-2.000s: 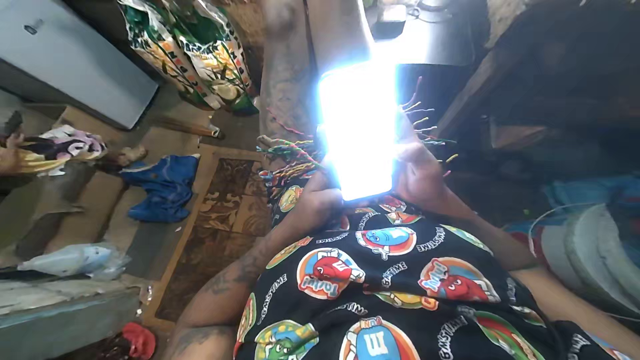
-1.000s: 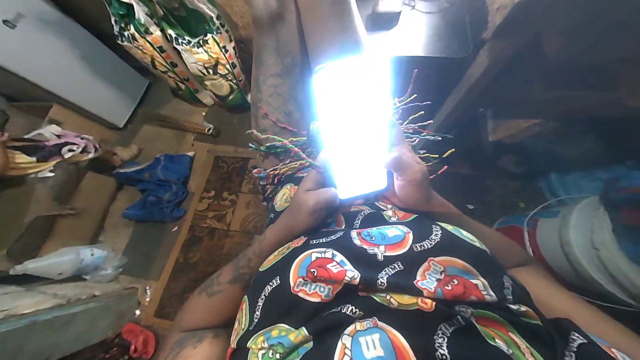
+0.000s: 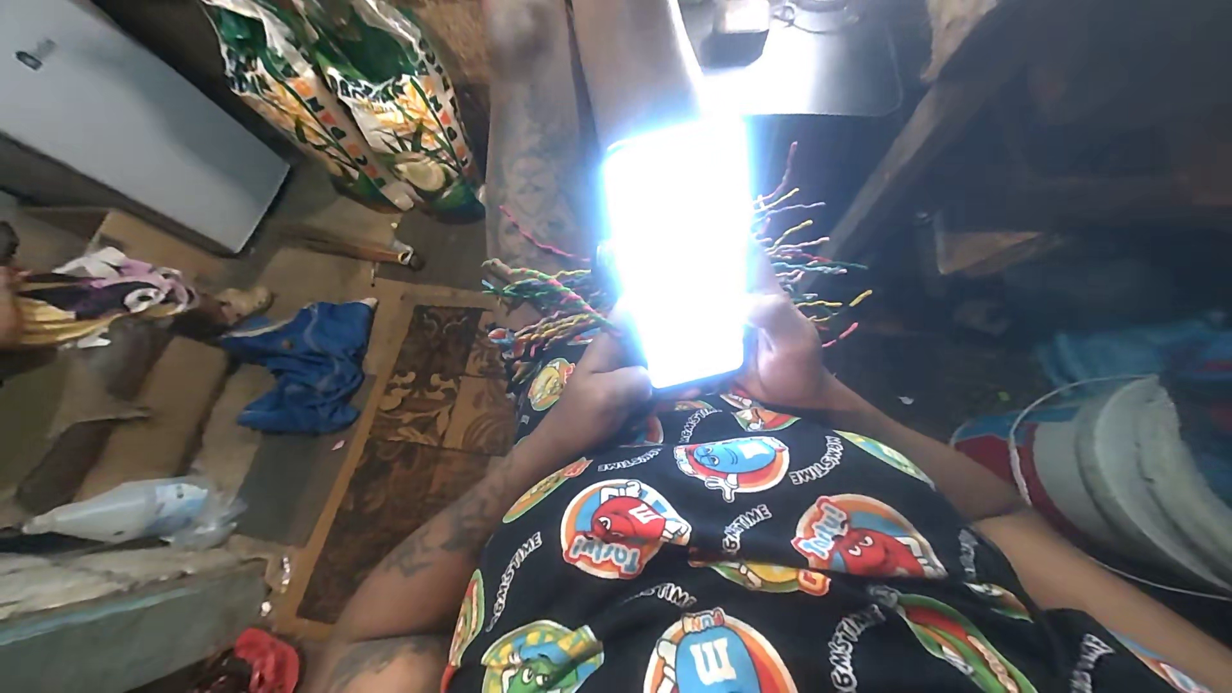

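Observation:
A smartphone (image 3: pixel 679 260) with a glaring white screen stands upright above my lap, its display washed out. My left hand (image 3: pixel 616 385) grips its lower left edge, and my right hand (image 3: pixel 784 351) holds the lower right edge, with the thumb beside the screen. Bundles of multicoloured cords (image 3: pixel 549 289) stick out behind the phone on both sides; what they are joined to is hidden. Below the hands lies black fabric (image 3: pixel 722 539) printed with cartoon candy characters, over my body.
Left are printed sacks (image 3: pixel 385 115), a pale cabinet-like panel (image 3: pixel 144 96), blue cloth (image 3: pixel 313 366), a patterned mat (image 3: pixel 414 414) and a plastic bottle (image 3: pixel 125 510). White buckets (image 3: pixel 1107 462) stand at right. A dark flat surface (image 3: pixel 818 67) lies beyond the phone.

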